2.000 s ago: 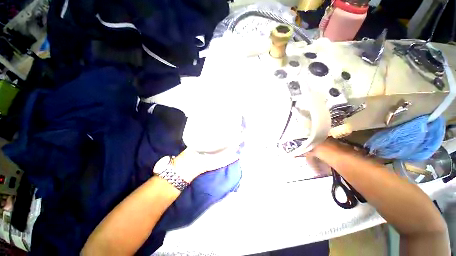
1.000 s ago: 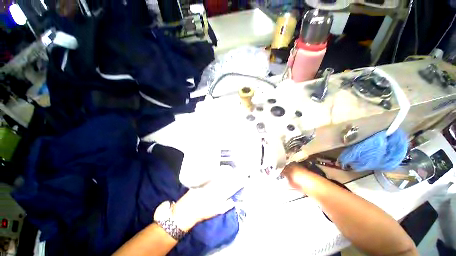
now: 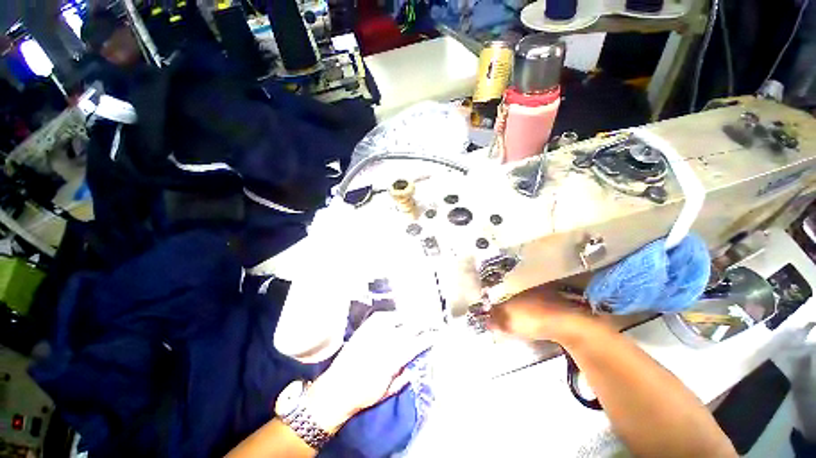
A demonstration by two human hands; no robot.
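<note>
The navy garment (image 3: 179, 331) lies in a large heap left of the sewing machine (image 3: 555, 241). A lighter blue part (image 3: 380, 425) lies under my left hand (image 3: 380, 358), near the lamp (image 3: 313, 309). My left hand, with a watch on the wrist, rests on this cloth; its fingertips are washed out by glare, so its grip is unclear. My right hand (image 3: 523, 315) is under the machine arm beside the needle area; its fingers are partly hidden by the machine head. The needle and presser foot are lost in glare.
Scissors (image 3: 582, 386) lie partly under my right forearm. A blue yarn bundle (image 3: 653, 279) hangs on the machine arm. A round tray (image 3: 725, 309) stands at right. A pink bottle (image 3: 531, 121), a yellow can (image 3: 494, 72) and a clear plastic bag (image 3: 412, 134) are behind. A person's head shows at upper left.
The view has tilted up and shifted, showing more background. The lamp head looks more upright and less glaring. My right hand appears farther left in view, still by the needle area.
</note>
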